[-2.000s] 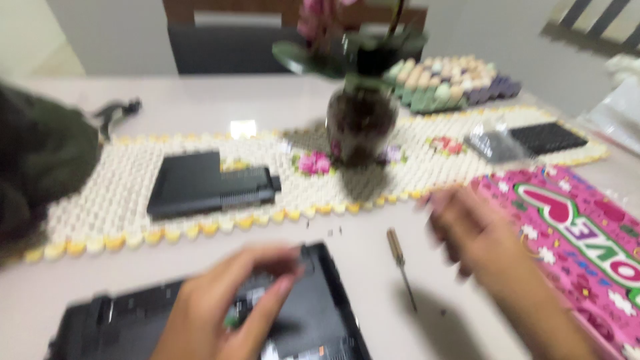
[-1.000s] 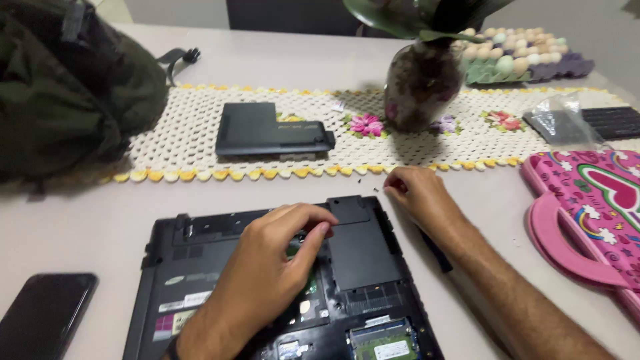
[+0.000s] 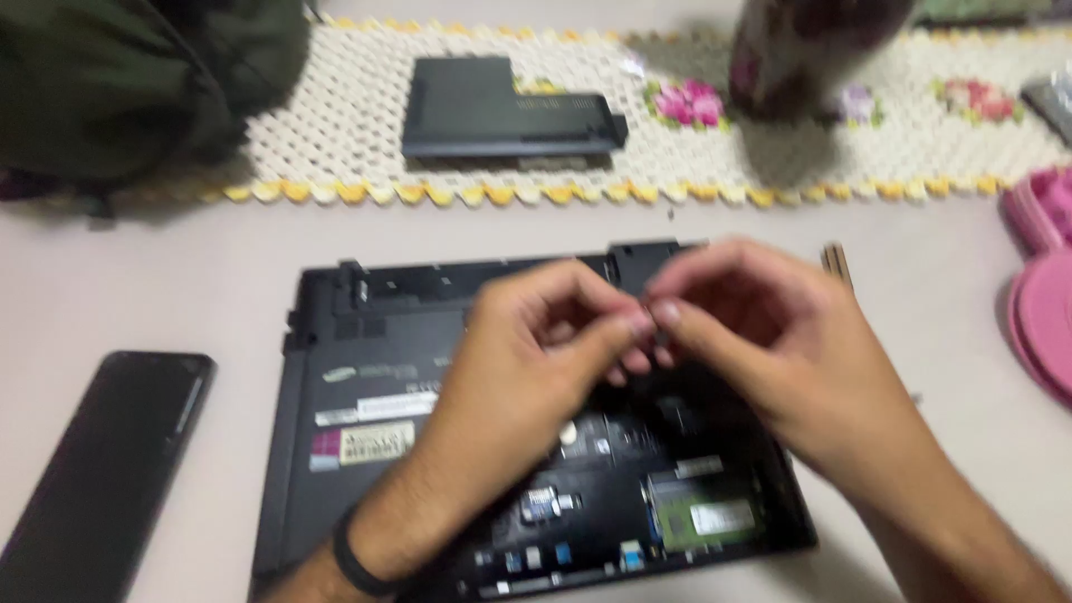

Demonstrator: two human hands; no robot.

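Note:
A black Samsung laptop (image 3: 385,335) lies upside down on the table, its underside partly uncovered, with a green memory module (image 3: 712,515) showing at the lower right. Over its upper middle, my left hand (image 3: 553,335) and my right hand (image 3: 754,327) meet at the fingertips. A tiny dark thing, too small and blurred to name, is pinched between them. Just right of my right hand, the wooden handle of a screwdriver (image 3: 836,264) shows; the rest is hidden behind my arm. Behind the laptop, its black bottom cover panel (image 3: 502,113) rests on a crocheted runner.
A black smartphone (image 3: 117,461) lies left of the laptop, and a dark green backpack (image 3: 142,92) stands at the back left. On the crocheted runner (image 3: 335,109) stands a vase (image 3: 804,50). A pink case (image 3: 1047,310) is at the right edge. One small screw (image 3: 670,214) lies near the runner.
My right hand has come left from the table beside the laptop to meet my left hand's fingertips above it. The view has moved nearer to the laptop.

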